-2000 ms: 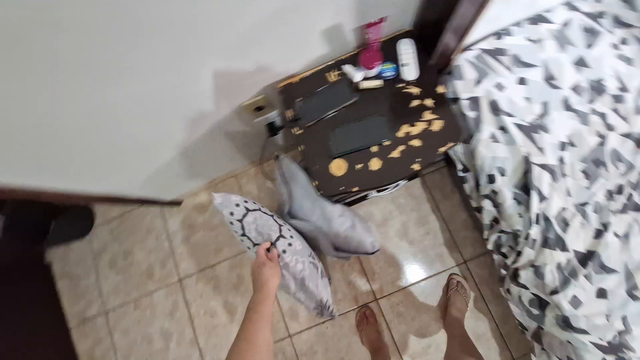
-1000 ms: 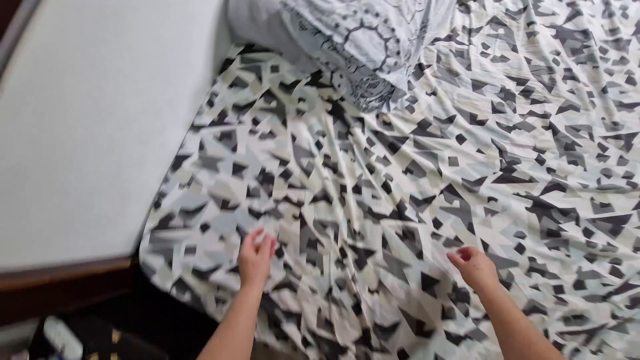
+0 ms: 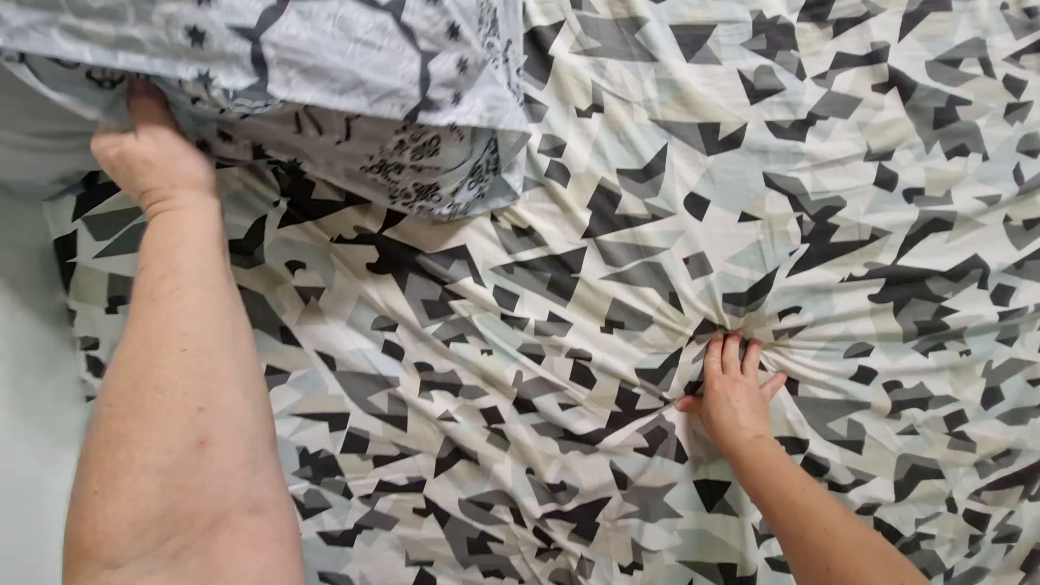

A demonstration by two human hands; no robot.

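A bed covered with a black, grey and white patterned sheet [image 3: 634, 504] fills most of the head view. A grey pillow with dark printed stars and rings [image 3: 341, 57] lies at the upper left. My left hand [image 3: 154, 154] grips the pillow's lower edge, its fingertips partly hidden in the fabric. Toward the right, my right hand [image 3: 735, 390] presses down on the sheet with its fingers apart, and creases spread out from its fingertips.
A pale wall [image 3: 32, 390] runs along the left side of the bed. Plain grey fabric [image 3: 36, 130] shows at the upper left, beside the printed pillow.
Two seconds ago my left hand held a pillow above the tiled floor. Since one second ago, my left hand has moved up onto the pillow, and my right hand has come down on the sheet.
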